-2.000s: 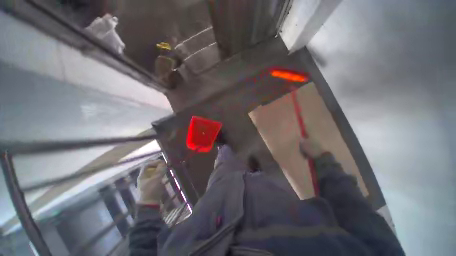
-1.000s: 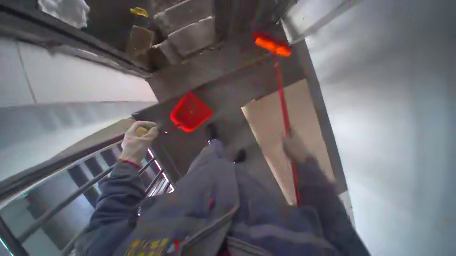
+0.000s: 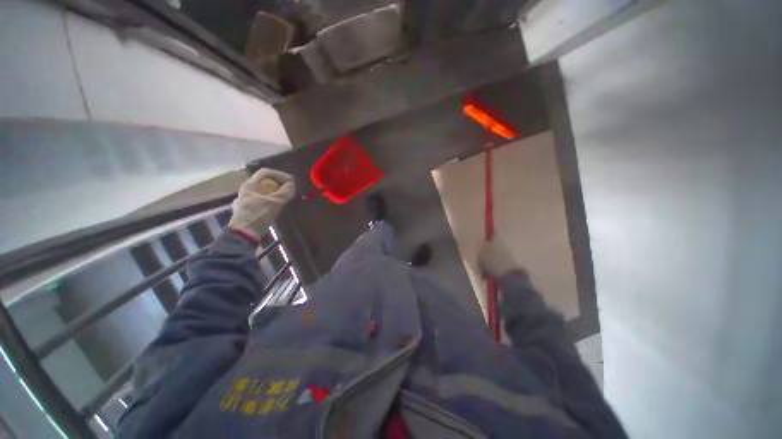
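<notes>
My left hand [image 3: 261,201], in an off-white knit glove, is closed around the yellowish end of the dustpan handle. The red dustpan [image 3: 345,171] is held over or on the grey floor ahead of my feet; I cannot tell whether it touches. My right hand [image 3: 496,260], gloved and a little blurred, grips the long red pole of the broom [image 3: 490,195]. The narrow red and orange broom head lies beyond the top edge of a tan flat sheet [image 3: 527,206], near the right wall.
Grey blocks [image 3: 360,41] stand at the doorway at the top. A metal handrail with balusters [image 3: 107,315] runs along the left side, with steps beyond. A pale wall [image 3: 686,197] borders the right. My shoes are on the grey landing [image 3: 403,184].
Since the frame one second ago, the broom head has come back from the doorway side towards the sheet. The view has shifted. Both hands keep their holds.
</notes>
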